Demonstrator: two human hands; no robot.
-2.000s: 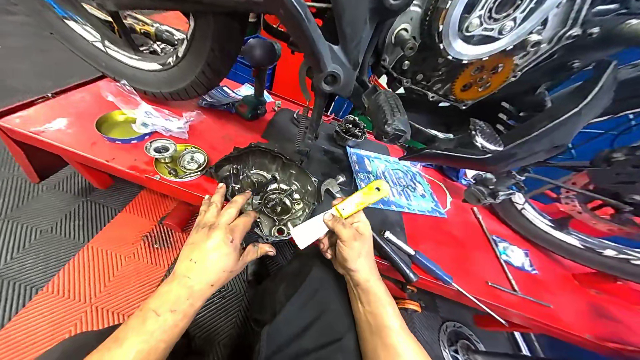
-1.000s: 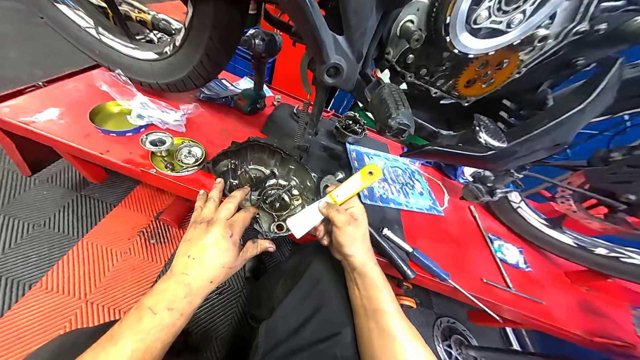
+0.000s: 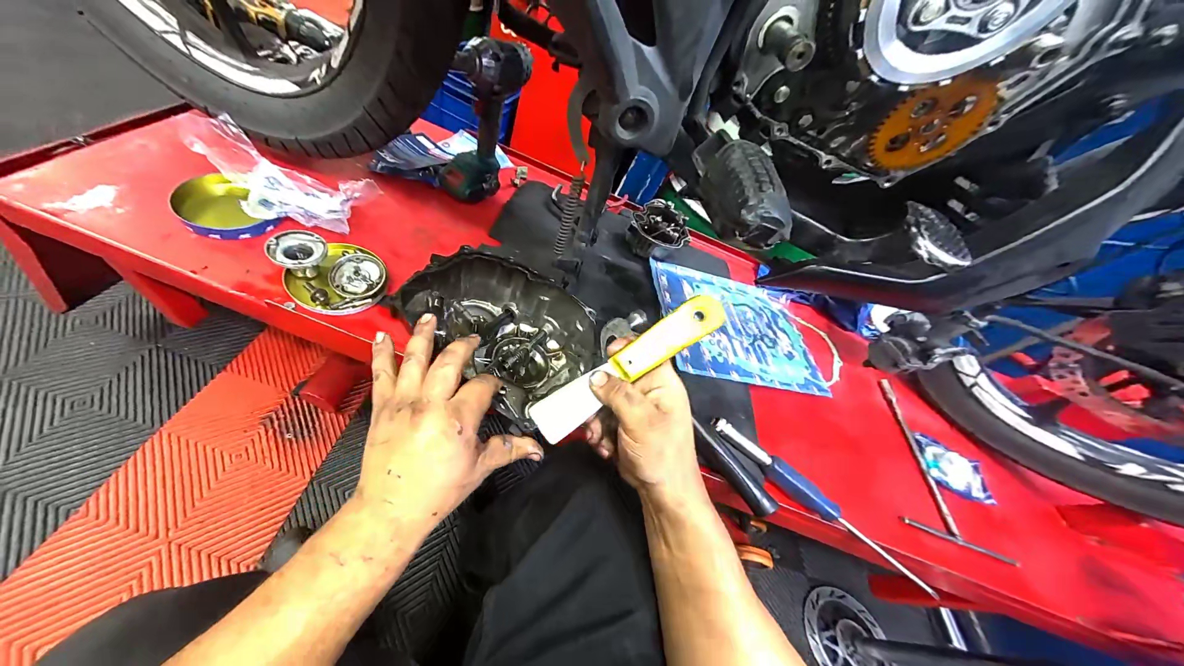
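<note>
A dark engine cover (image 3: 564, 319) lies with its hollow inner side up at the front edge of the red bench. My left hand (image 3: 425, 425) rests with spread fingers on the cover's left rim and holds nothing. In my right hand (image 3: 643, 416) is a scraper (image 3: 671, 338) with a yellow handle and a broad pale blade, gripped near where the two meet. The blade lies over the cover's lower right rim, pointing down and left. Behind that hand the head of a metal tool (image 3: 624, 326) partly shows. A blue gasket packet (image 3: 740, 324) lies to the right.
The motorcycle (image 3: 638, 83) stands above the bench (image 3: 832, 444), its open engine and orange gear (image 3: 934, 125) at upper right. Two tins (image 3: 222, 205), (image 3: 335, 277) hold or adjoin parts at left. Black handle (image 3: 740, 467), screwdriver (image 3: 800, 490) and rods (image 3: 920, 453) lie right. A power tool (image 3: 472, 176) stands behind.
The scraper blade has shifted slightly left and down between the first frame and the second. My left hand stays on the cover's rim throughout.
</note>
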